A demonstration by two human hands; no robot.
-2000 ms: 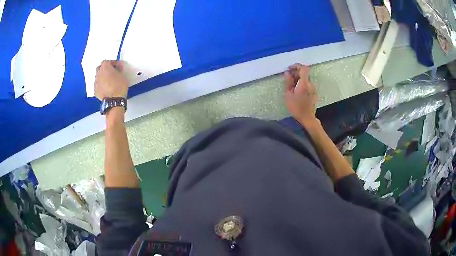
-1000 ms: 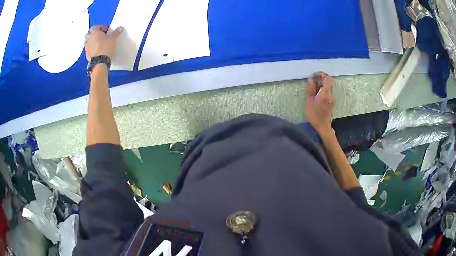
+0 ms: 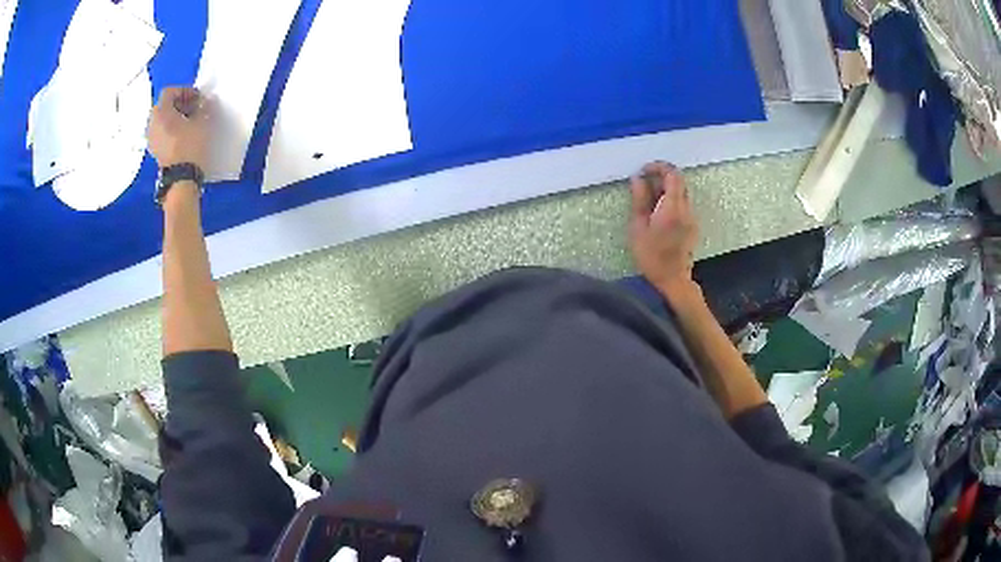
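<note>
Two white card body panels lie side by side on the blue fabric [image 3: 571, 77]. A blue gap runs between the left panel [image 3: 244, 66] and the right panel [image 3: 346, 99]. My left hand [image 3: 179, 130] is at the left panel's left edge, fingers curled and thumb side over the card, gripping that edge; the fingertips are partly hidden. My right hand [image 3: 662, 214] rests at the table's near edge, its fingers closed around a small white object, mostly hidden.
A round-edged pattern piece [image 3: 97, 195] lies left of my left hand, under small pattern pieces [image 3: 110, 66]. Underlay paper [image 3: 439, 198] borders the fabric. A pale bar [image 3: 840, 148] and dark blue scraps [image 3: 917, 93] lie at the table's right end.
My left hand has moved left from the bottom of the gap to the left panel's outer edge. The gap between the panels has widened. My right hand stays at the table edge.
</note>
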